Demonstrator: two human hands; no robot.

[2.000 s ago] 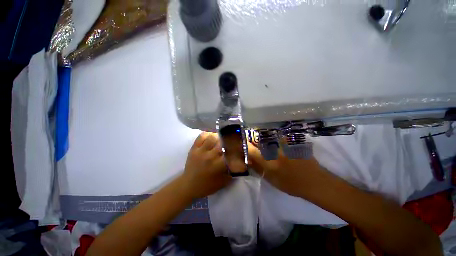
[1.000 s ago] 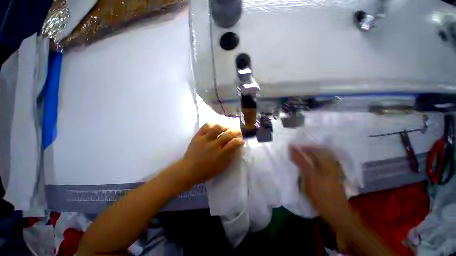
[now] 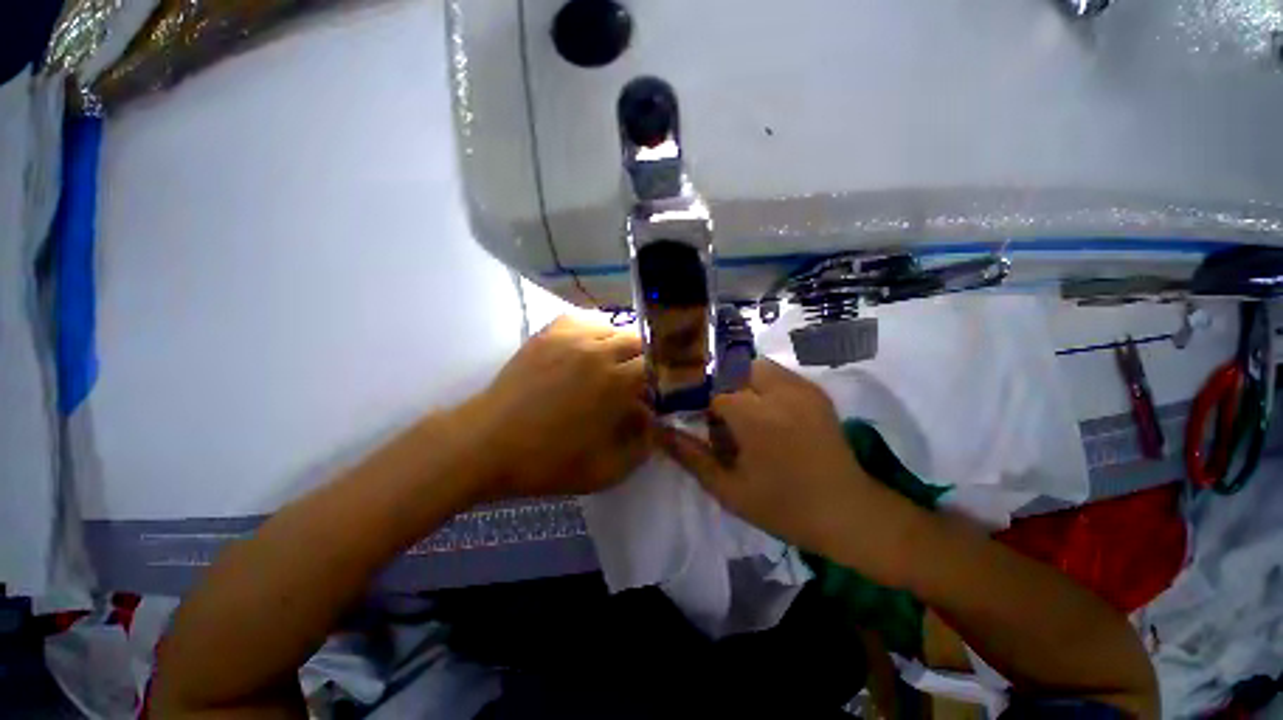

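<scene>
The white garment cloth (image 3: 971,401) lies under the sewing machine head (image 3: 872,127) and hangs over the table's front edge. My left hand (image 3: 577,401) grips the cloth just left of the chrome guard (image 3: 675,310). My right hand (image 3: 781,450) pinches the cloth just right of the guard, fingertips close to the left hand's. A dark green panel (image 3: 879,605) hangs beside and below my right hand. The needle and presser foot are hidden behind the guard and my fingers.
Dark red thread snips (image 3: 1140,398) lie on the table at right. Red-handled scissors (image 3: 1213,429) hang at its right end. A printed ruler (image 3: 493,529) runs along the front edge. Blue tape (image 3: 79,267) and white strips (image 3: 26,352) are at left. A red cloth bundle (image 3: 1112,549) lies below right.
My right hand has moved left from the loose cloth to beside the guard and now holds cloth there. The green panel has come up beside it. The camera view has shifted.
</scene>
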